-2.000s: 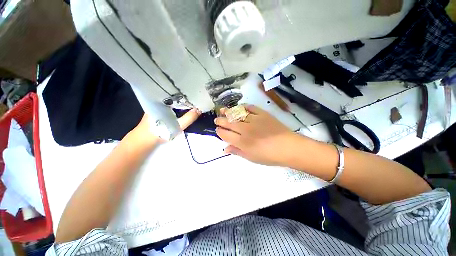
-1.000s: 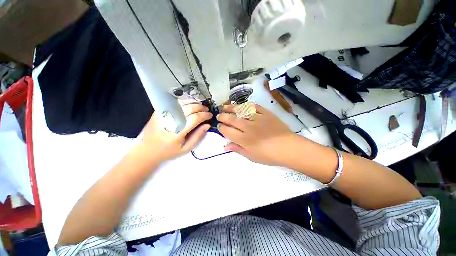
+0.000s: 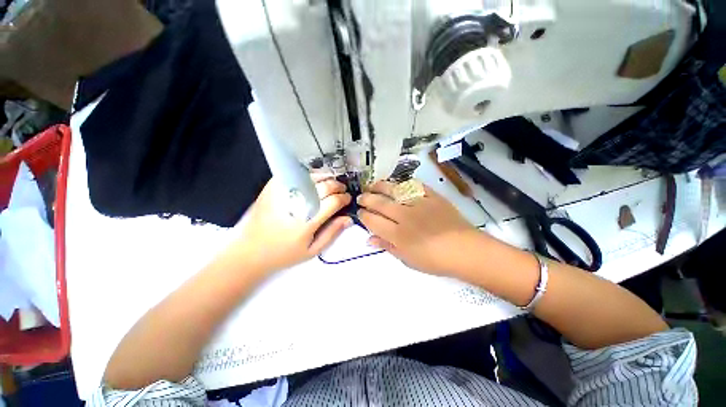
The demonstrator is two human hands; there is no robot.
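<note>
The black garment piece (image 3: 171,135) lies spread on the white table left of the sewing machine head (image 3: 306,71). A small dark part of cloth (image 3: 355,208) shows between my fingertips below the presser foot (image 3: 356,176). My left hand (image 3: 290,219) rests flat left of the foot, fingertips on the dark cloth. My right hand (image 3: 410,222), with a ring, presses the cloth from the right, fingers bent. The needle tip and the cloth under my fingers are hidden. Whether either hand grips the cloth cannot be told.
Black shears (image 3: 509,193) and a tool with an orange-brown handle (image 3: 454,173) lie right of my right hand. Dark scraps (image 3: 535,149) lie behind them. A plaid cloth (image 3: 661,131) hangs at the right. A red basket (image 3: 62,238) with white pieces stands at the left.
My left hand has come closer to my right hand at the presser foot since the oldest frame, covering more dark cloth. The view has shifted, so the machine head appears farther right.
</note>
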